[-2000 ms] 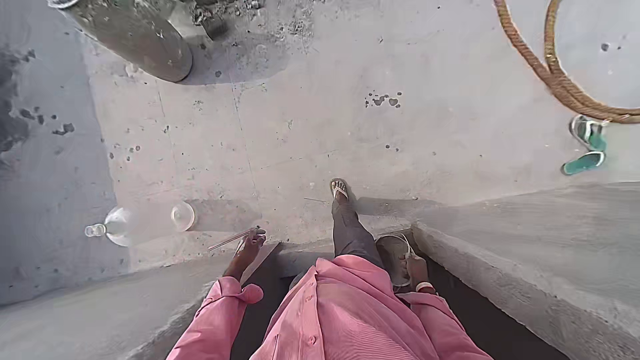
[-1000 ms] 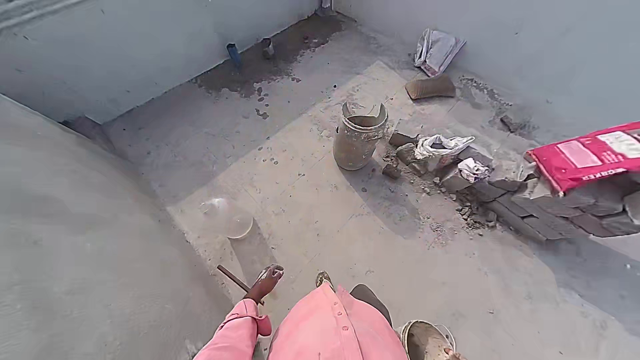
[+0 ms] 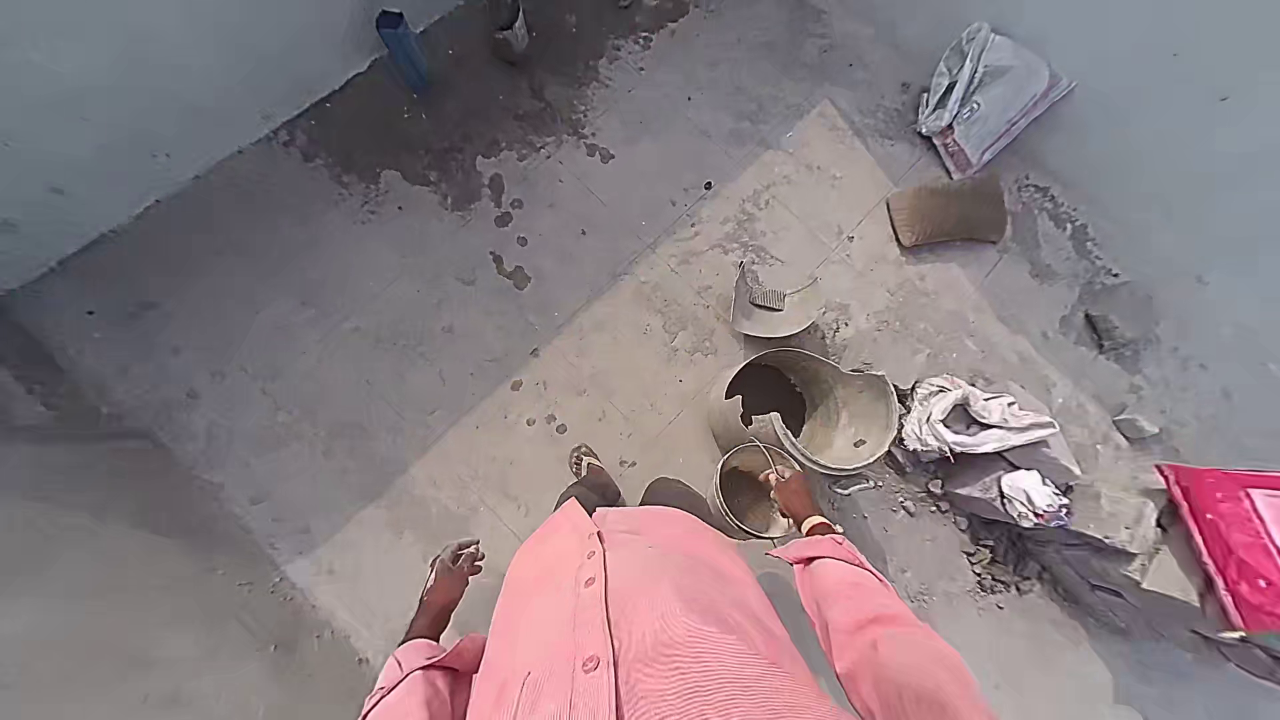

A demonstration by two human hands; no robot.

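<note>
My right hand (image 3: 793,494) is closed on the wire handle of a small bucket (image 3: 722,497), held just right of my shirt front. The bucket's inside is coated with grey-brown residue. Directly beyond it stands a large drum with a broken, jagged rim (image 3: 868,425), dark inside. A curved broken piece of similar material (image 3: 770,322) lies past the drum. My left hand (image 3: 455,570) hangs low at the left with its fingers bent; whether a thin stick is still in it cannot be made out.
Several stacked grey blocks (image 3: 1115,515) lie at the right with white cloth or sacking (image 3: 975,418) on them. A pink printed bag (image 3: 1235,540) is at the right edge. Farther off are a brown pad-like object (image 3: 948,212), a whitish sack (image 3: 990,95) and a blue pipe (image 3: 402,48) by the wall.
The view has shifted greatly, and I am now beside the broken drum, which stood farther off before. The bucket in my right hand has come up next to it. Earlier a stick showed in my left hand.
</note>
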